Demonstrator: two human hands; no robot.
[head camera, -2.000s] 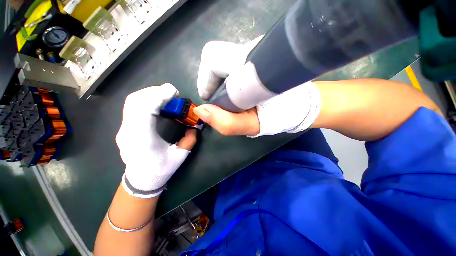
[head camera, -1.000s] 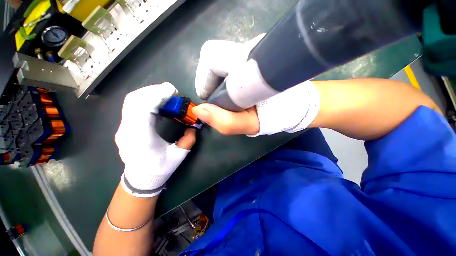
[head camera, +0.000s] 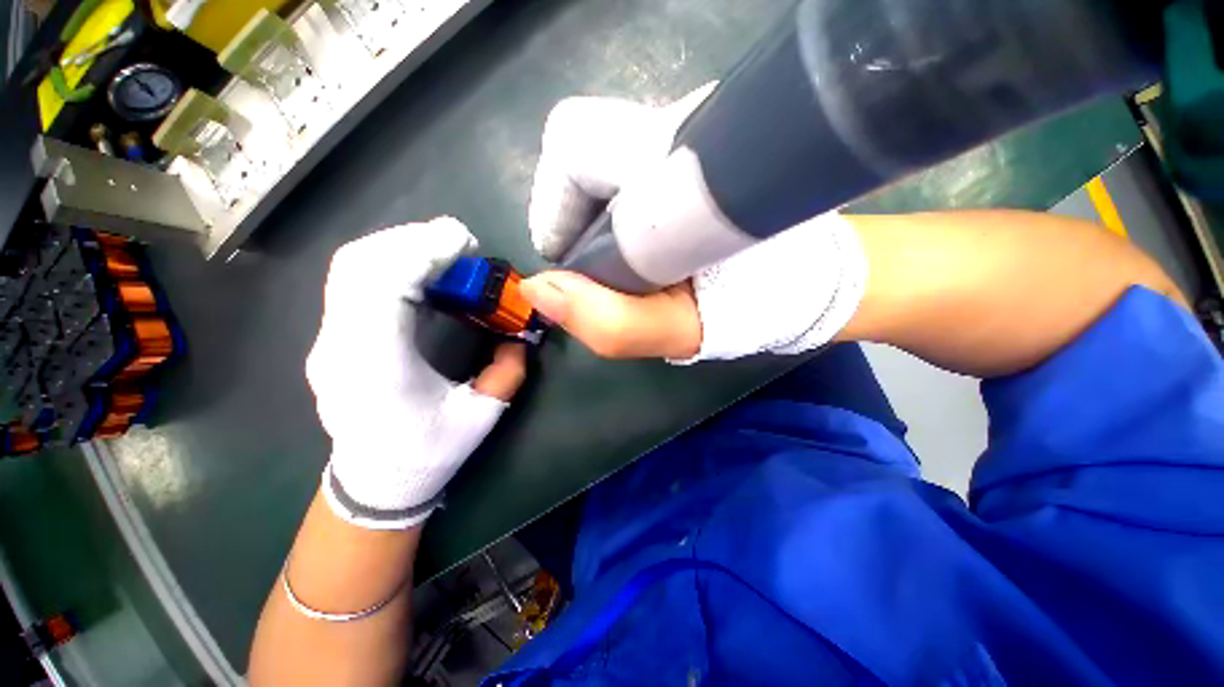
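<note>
My left hand (head camera: 396, 369), in a white glove with a bare fingertip showing, holds a coil component (head camera: 499, 298) with a blue end and orange winding. My right hand (head camera: 644, 228), gloved with a bare thumb, grips the front of a thick dark grey dispensing syringe (head camera: 859, 108) with a pale band. The right thumb lies against the coil's right end. The syringe tip is hidden behind the hand. A green cap (head camera: 1192, 108) shows at the syringe's rear, cut off by the right edge.
A pale metal fixture (head camera: 289, 128) with clear-yellowish slots stands at the upper left. Behind it are a round dial (head camera: 142, 91) and yellow items. A block of coils (head camera: 83, 336) sits at the left. A loose coil (head camera: 57, 628) lies beyond the metal rail (head camera: 148, 564) on the green strip.
The syringe's rear and green cap have shifted slightly to the right. The loose coil at the lower left has moved slightly down and right. Both hands keep nearly the same place and hold.
</note>
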